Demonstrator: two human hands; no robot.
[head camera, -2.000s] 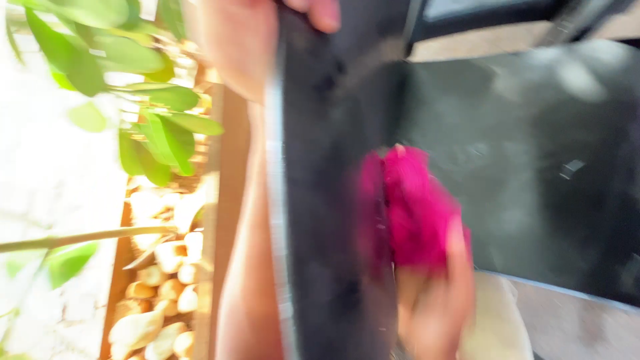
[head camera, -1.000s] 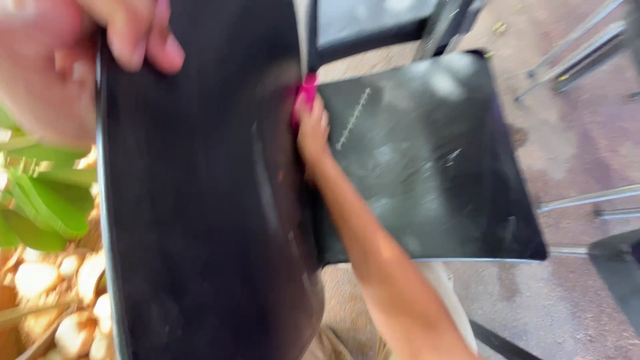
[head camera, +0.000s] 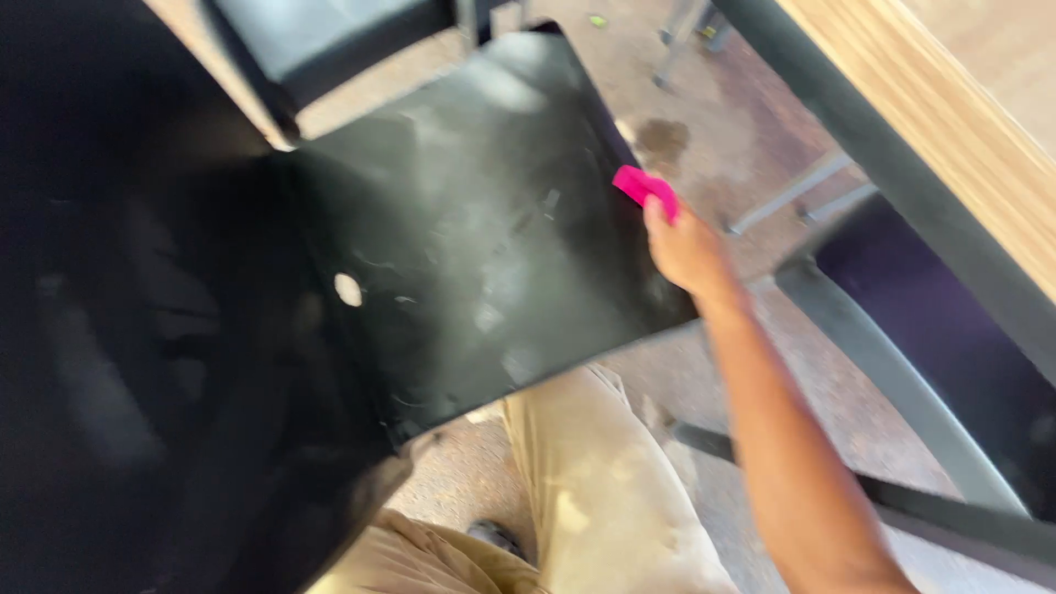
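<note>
A black chair fills the left and middle of the head view. Its backrest (head camera: 157, 330) rises close to the camera, and its scuffed seat (head camera: 495, 239) has pale marks and a small hole near the backrest. At the seat's far right edge, my right hand (head camera: 685, 243) grips a bright pink cloth (head camera: 648, 190) that touches or nearly touches the rim. My left hand is out of view.
A wooden tabletop (head camera: 949, 107) with a dark edge crosses the upper right. Below it stands another dark chair (head camera: 932, 305). A further chair (head camera: 330, 33) is at the top. Metal legs (head camera: 792, 194) stand on the stained floor. My legs are beneath the seat.
My right hand has moved with the pink cloth from beside the backrest to the seat's far edge. My left hand, earlier on the backrest's top edge, is out of view. The view has shifted.
</note>
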